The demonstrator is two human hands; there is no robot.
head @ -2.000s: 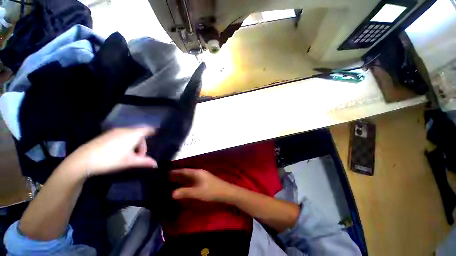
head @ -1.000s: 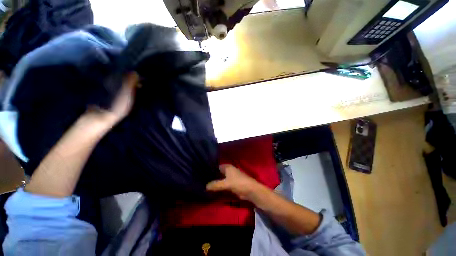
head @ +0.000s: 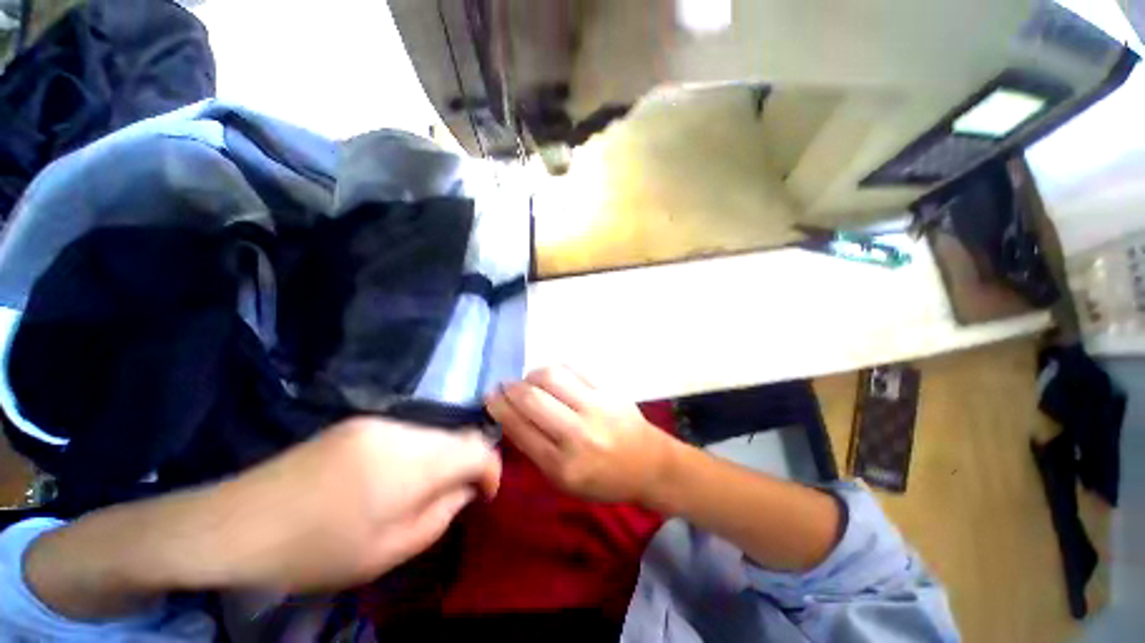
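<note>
A black garment [head: 138, 339] with grey and pale blue lining [head: 151, 182] is heaped on the left of the table and hangs over its front edge. My left hand [head: 408, 496], slightly blurred, pinches the garment's front edge. My right hand [head: 578, 433] pinches the same edge just to the right, its fingertips close to the left ones. A grey-and-black part of the garment lies between the hands and the sewing machine head [head: 502, 75]. The needle area is washed out by bright light.
Green-handled thread snips [head: 873, 249] lie right of the machine bed [head: 666, 189]. The control panel [head: 954, 132] is at the upper right. A mobile phone [head: 884, 427] lies on the lower wooden surface [head: 967, 502]. Red cloth [head: 540, 540] covers the lap. Dark cloth [head: 107, 75] is piled at upper left.
The garment has been turned over, with more lining now showing. My left hand has moved down and right to the front edge, near my right hand. The view has shifted slightly.
</note>
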